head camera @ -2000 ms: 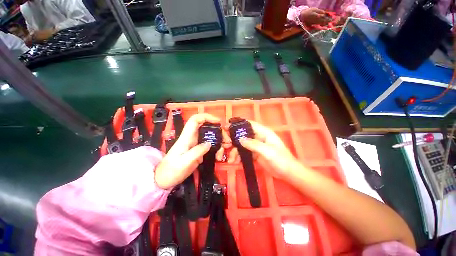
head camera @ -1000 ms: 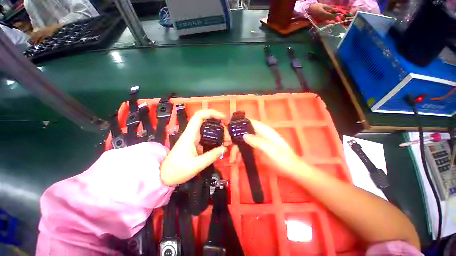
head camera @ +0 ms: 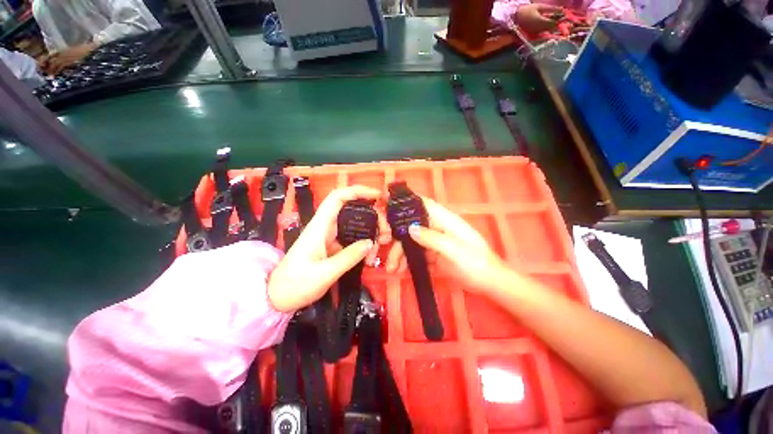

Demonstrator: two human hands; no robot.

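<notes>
My left hand (head camera: 315, 258) holds a black smartwatch (head camera: 358, 222), its thumb at the lower edge of the screen. My right hand (head camera: 458, 247) holds a second black smartwatch (head camera: 408, 214), its thumb tip on the lower screen. Both screens face up and show small dim text or icons. The two watches are side by side above the red-orange compartment tray (head camera: 496, 316). The right watch's strap hangs down over the tray; the left one's hangs among other straps. Several more watches (head camera: 274, 187) lie in the tray's left part, some with the case back up.
Two watches (head camera: 507, 108) lie on the green mat beyond the tray. Right: a watch (head camera: 636, 297) on white paper (head camera: 600, 280), a calculator (head camera: 746, 275), a pen, a blue instrument (head camera: 631, 110) with a black cable. Left: a metal post (head camera: 93, 157). Other people's hands work at the back.
The screens' content has changed and looks dimmer than two seconds ago. My left thumb has moved off and back to the lower screen edge. The view has shifted slightly.
</notes>
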